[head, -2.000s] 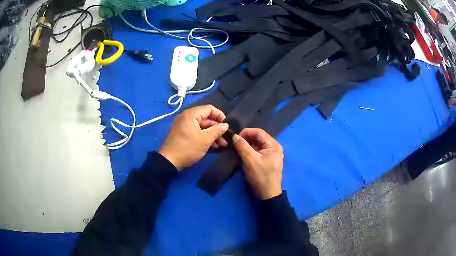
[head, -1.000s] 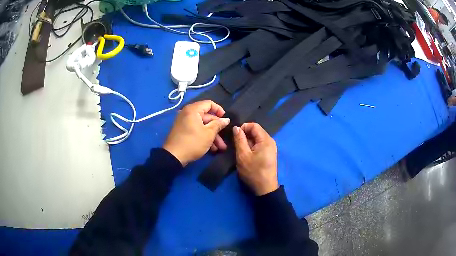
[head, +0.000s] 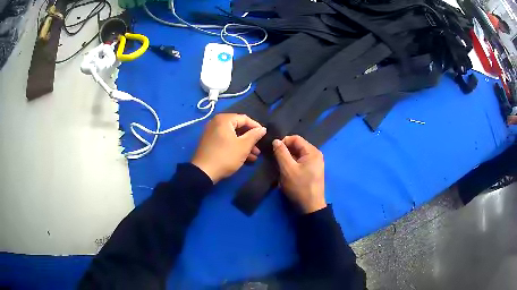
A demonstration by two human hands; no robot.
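Note:
A flat matt black strap [head: 256, 190] runs from the heap toward me, and its squared end lies below my hands on the blue cloth. My left hand [head: 228, 146] pinches dark material at the strap with thumb and forefinger. My right hand [head: 301, 170] pinches close beside it, on the strap's right side. The fingertips of the two hands are a small distance apart. What exactly lies between the fingertips is too dark and small to tell. The strap pile [head: 351, 56] spreads behind my hands.
A white controller [head: 217, 69] with white cable lies left of the heap. A yellow loop handle [head: 132, 47] and a black plug [head: 166, 52] lie farther left. A white board [head: 62, 170] bears a brown strip [head: 42, 71]. Blue cloth [head: 391, 175] covers the table; speckled floor [head: 397, 249] shows lower right.
Both hands stay at the strap with small finger movements. The fingertips, which were nearly touching, are a little farther apart. The whole view has shifted slightly.

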